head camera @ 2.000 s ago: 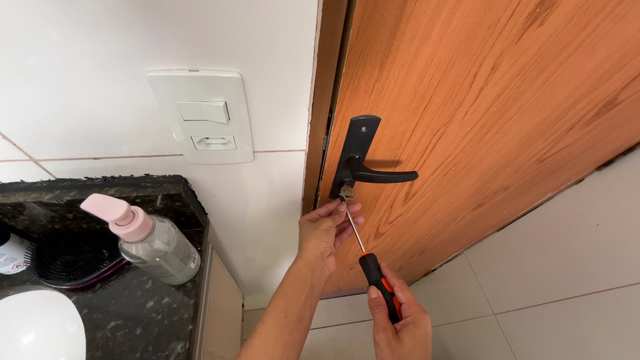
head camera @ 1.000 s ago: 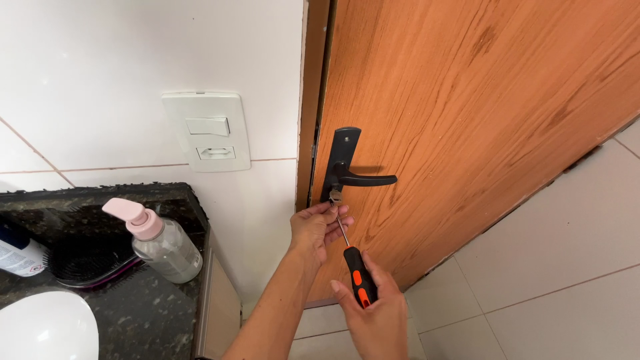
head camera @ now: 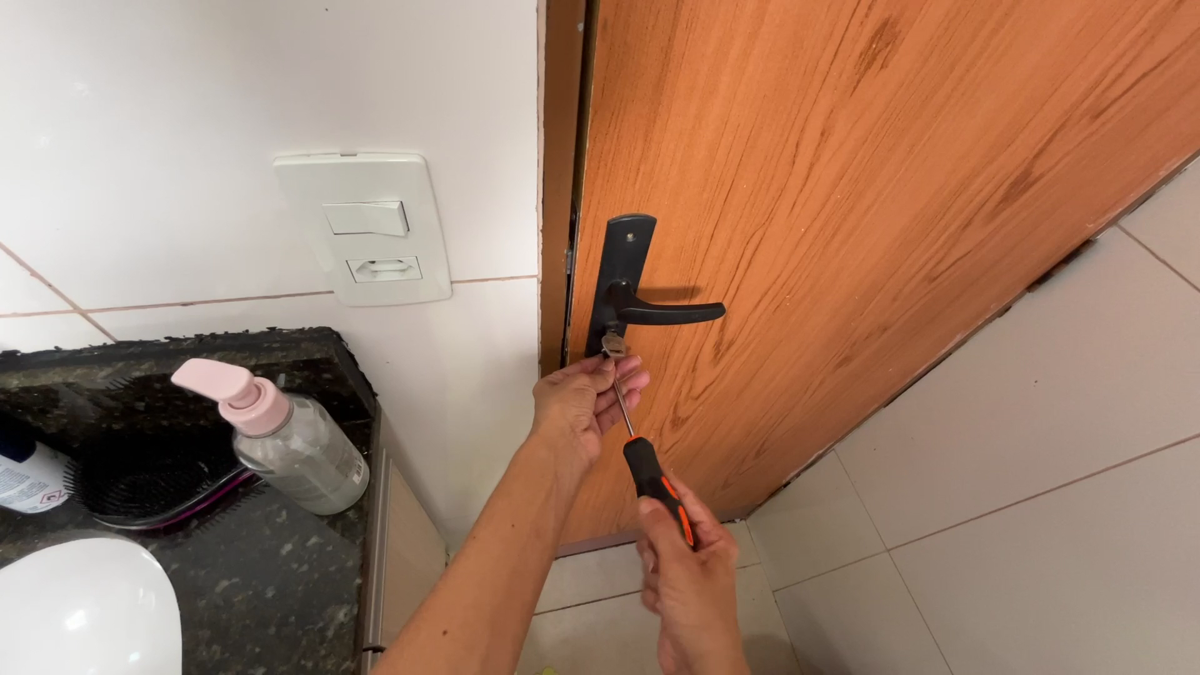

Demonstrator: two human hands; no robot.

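Observation:
A black lever door handle (head camera: pixel 670 311) on a long backplate (head camera: pixel 626 248) is fixed to a wood-grain door (head camera: pixel 797 187). Below the lever, a metal key (head camera: pixel 614 345) stands at the lower part of the plate. My left hand (head camera: pixel 577 403) is at the plate's lower end, its fingertips around the tip of a screwdriver; what they pinch there is hidden. The screwdriver's black and orange handle (head camera: pixel 647 469) is gripped in my right hand (head camera: pixel 689 572), lower down, with its thin shaft slanting up to the left fingertips.
Left of the door frame (head camera: pixel 561 187), a white switch and socket plate (head camera: pixel 431 244) is on the tiled wall. A dark stone counter (head camera: pixel 272 581) holds a pump bottle (head camera: pixel 309 459) with a pink top, a black brush (head camera: pixel 150 473), a white bottle (head camera: pixel 33 478) and a white basin (head camera: pixel 89 609).
Both hands stay at the lower end of the handle plate, with the screwdriver held there throughout. The fingers of my right hand have shifted on its handle.

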